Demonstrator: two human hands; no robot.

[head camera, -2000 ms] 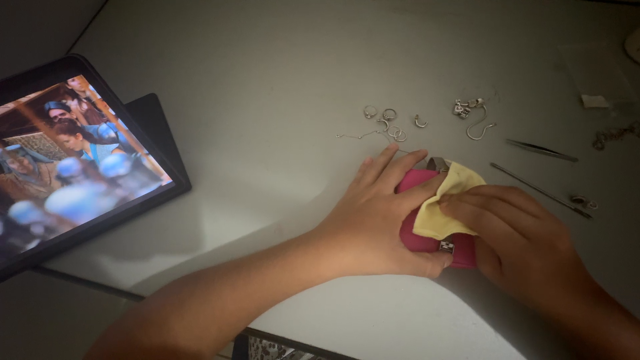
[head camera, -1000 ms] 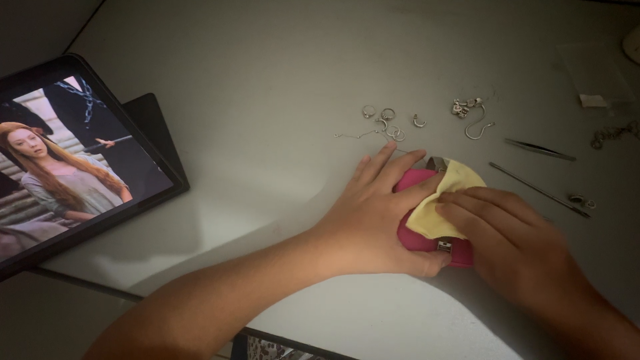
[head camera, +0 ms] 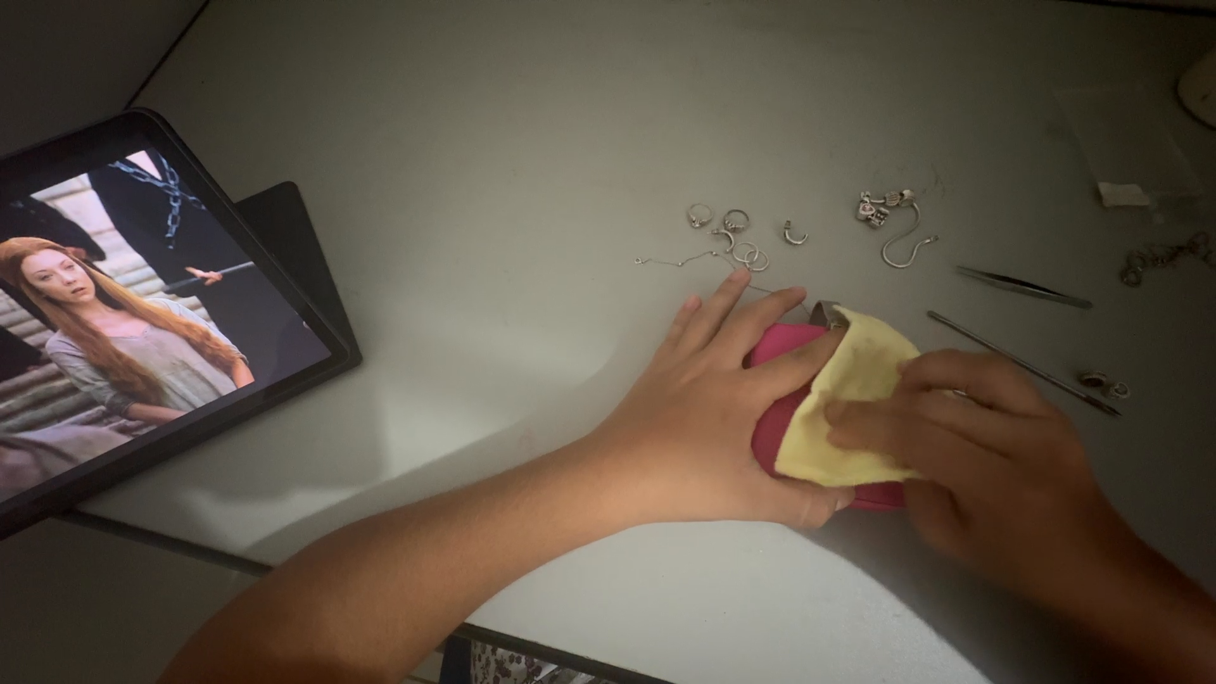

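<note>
My left hand [head camera: 712,418] grips a rounded pink object [head camera: 777,432] on the grey table, its thumb at the lower edge and its fingers over the top. In my right hand [head camera: 988,456] is a yellow cloth [head camera: 855,408], pressed flat on the pink object. A metal piece [head camera: 828,313] shows at the cloth's upper edge; the rest of it is hidden. Just beyond my left fingertips lie silver rings [head camera: 736,220] and a thin chain [head camera: 676,261]. Right of them is a small curved silver piece [head camera: 794,233].
A silver charm bracelet [head camera: 902,228] lies farther back. Tweezers [head camera: 1024,286], a thin metal rod [head camera: 1021,363] and small silver pieces [head camera: 1102,382] are at the right, with a clear plastic bag [head camera: 1126,142] and another chain [head camera: 1164,256] behind. A tablet [head camera: 285,294] stands at the left.
The cloth and my right hand have shifted slightly over the pink object, and the cloth now covers the metal piece near the left thumb. My left hand keeps its place.
</note>
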